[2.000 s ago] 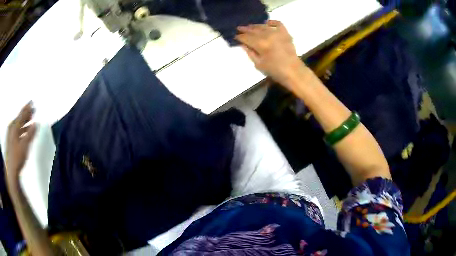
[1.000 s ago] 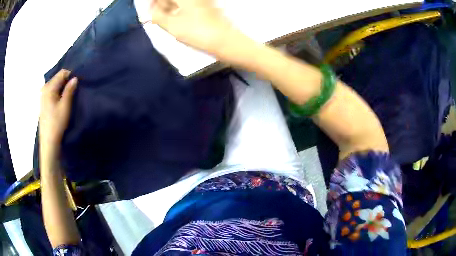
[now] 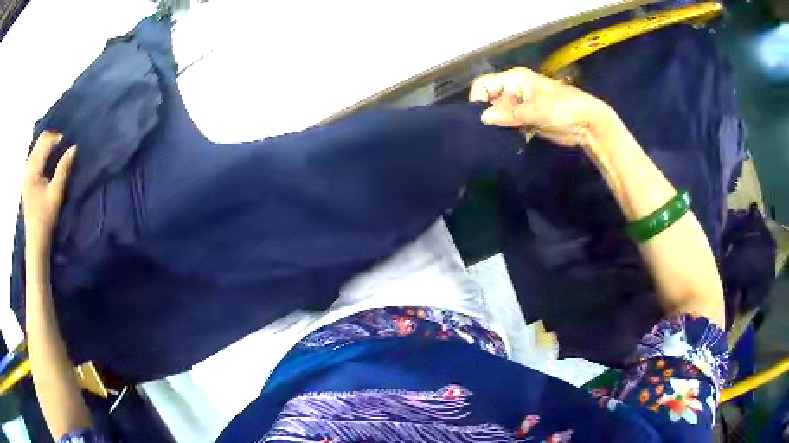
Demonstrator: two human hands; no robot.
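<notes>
A large navy fabric panel (image 3: pixel 285 199) spreads from the white machine table across my lap, its narrow top end near small metal parts at the top left edge of the view. My left hand (image 3: pixel 45 186) lies on the panel's left border, thumb and finger apart, not closed on it. My right hand (image 3: pixel 541 108) is raised at the right, fingers curled on the panel's far right end, which is pulled out sideways. The exact grip is partly hidden by the fingers.
The white table (image 3: pixel 346 52) has a curved front edge. A yellow rail (image 3: pixel 636 36) runs beyond it at the right, with dark cloth (image 3: pixel 657 112) hanging below. White cloth (image 3: pixel 415 268) covers my lap. Another yellow rail shows at the lower right.
My right hand has moved from over the table out to the right, and the panel's right part is now stretched that way. My left hand stays at the panel's left border.
</notes>
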